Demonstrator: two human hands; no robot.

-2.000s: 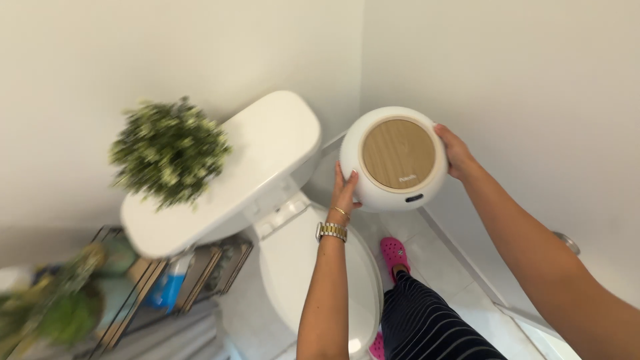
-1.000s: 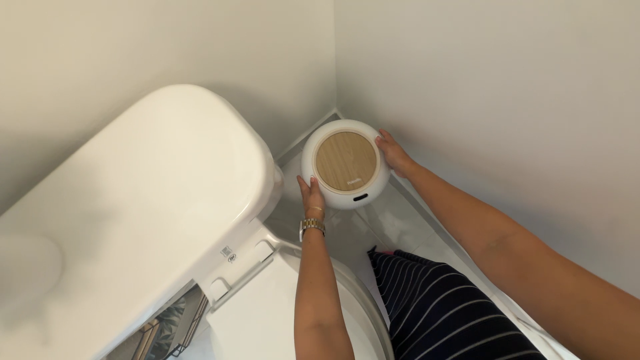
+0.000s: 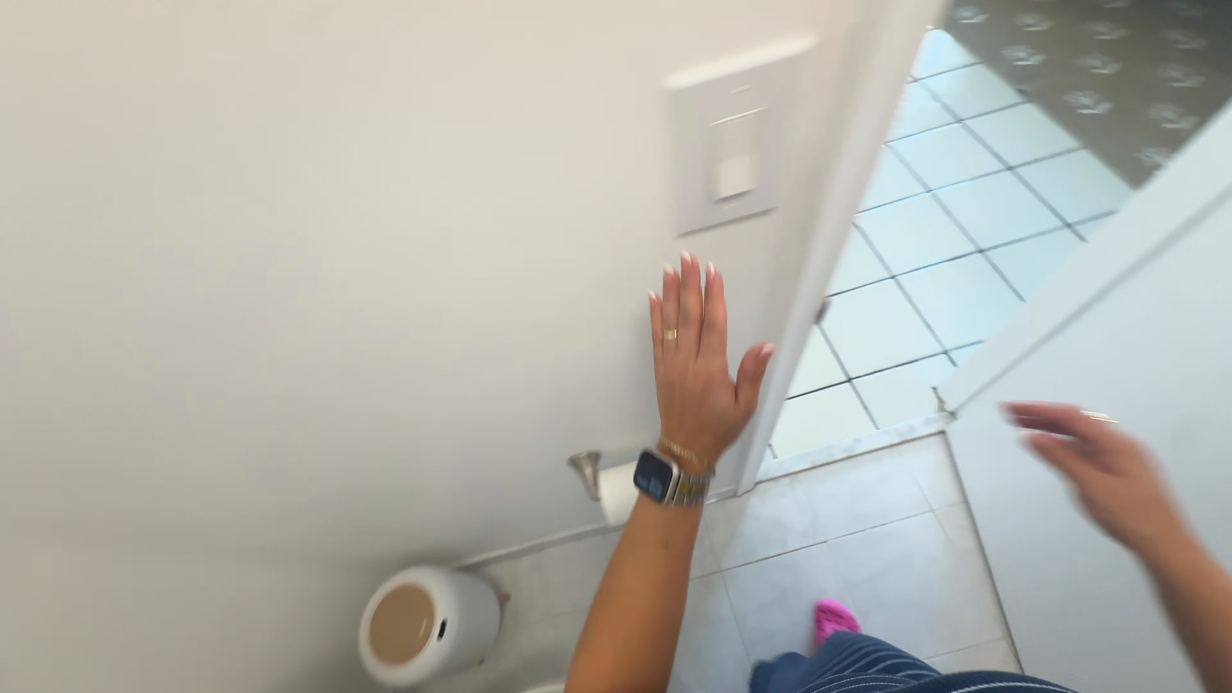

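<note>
My left hand (image 3: 701,371), with a watch (image 3: 657,477) on its wrist, is raised below a wall light switch (image 3: 735,159), fingers extended and thumb apart. It holds nothing; whether it touches the wall I cannot tell. Blurred at the right, my right hand (image 3: 1107,472) is near the white door (image 3: 1107,558), fingers loosely bent and holding nothing. At the lower left, a round white bin (image 3: 462,616) with a wood-look lid (image 3: 401,625) stands on the floor by the wall. Behind my left wrist, a toilet paper roll (image 3: 618,491) hangs on a metal holder (image 3: 585,472).
A white door frame (image 3: 828,221) borders the open doorway. Beyond it lie white floor tiles (image 3: 948,183) and a dark patterned rug (image 3: 1107,67). A pink clog (image 3: 834,619) is on the marble-look floor below, beside the striped trousers.
Both hands have let go of the white bin, which they held in both earlier frames. The view has swung from the toilet corner to the doorway, and my left hand is now near the switch.
</note>
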